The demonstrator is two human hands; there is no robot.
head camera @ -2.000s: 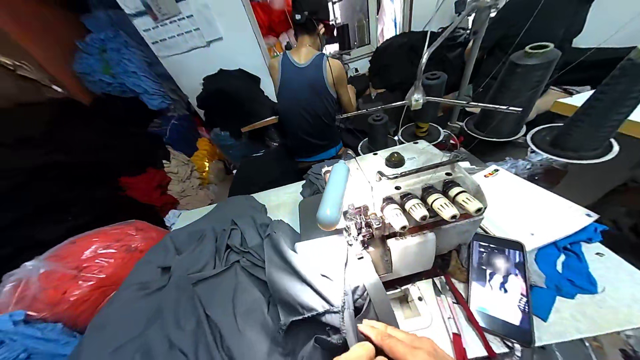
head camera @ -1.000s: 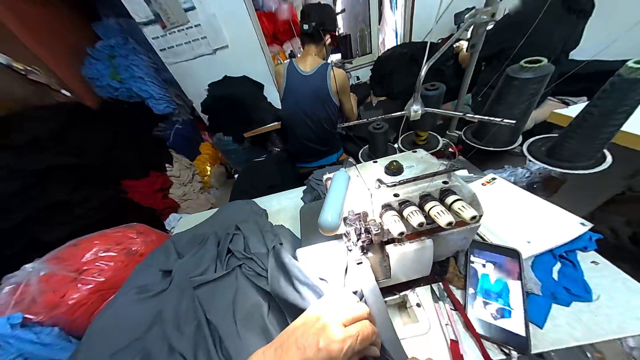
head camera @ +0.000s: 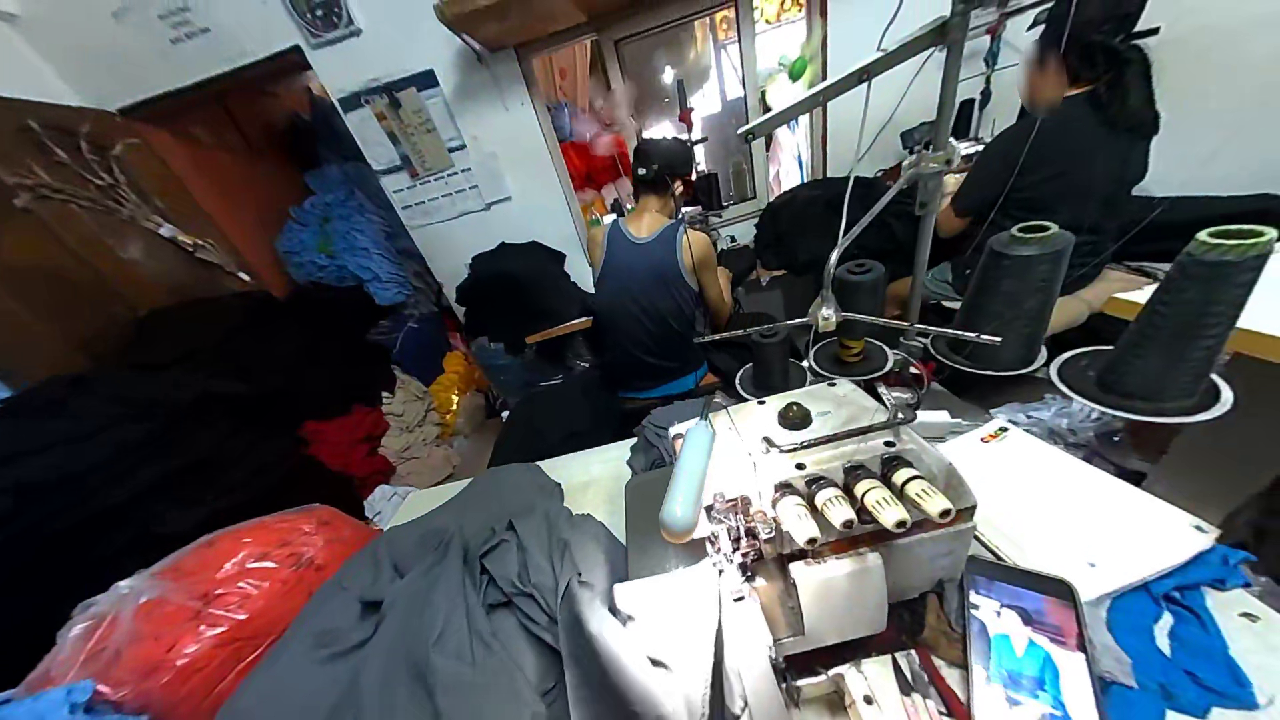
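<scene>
Neither of my hands shows in the head view now. A grey fabric piece [head camera: 450, 610] lies bunched across the left of the sewing table, its brightly lit right edge beside the needle and presser foot area [head camera: 738, 535] of a white overlock sewing machine [head camera: 850, 440]. Several cream tension dials [head camera: 875, 500] line the machine's front, and a light blue, rounded cylindrical piece [head camera: 688, 480] stands at its left. A smartphone [head camera: 1030, 640] with a lit screen leans at the right. Metal tools [head camera: 915, 685] lie under the machine's front, partly cut off.
Black thread cones [head camera: 1015, 295] stand on holders behind the machine, beneath a metal thread stand [head camera: 935, 190]. A white board [head camera: 1095, 505] and blue cloth [head camera: 1180, 640] lie right. A red fabric bag [head camera: 230, 600] sits left. One person [head camera: 650, 290] sits ahead, another person [head camera: 1060, 160] at back right.
The hand that was on the grey fabric near the machine one second ago has left the view. The view has tilted up, showing more of the room.
</scene>
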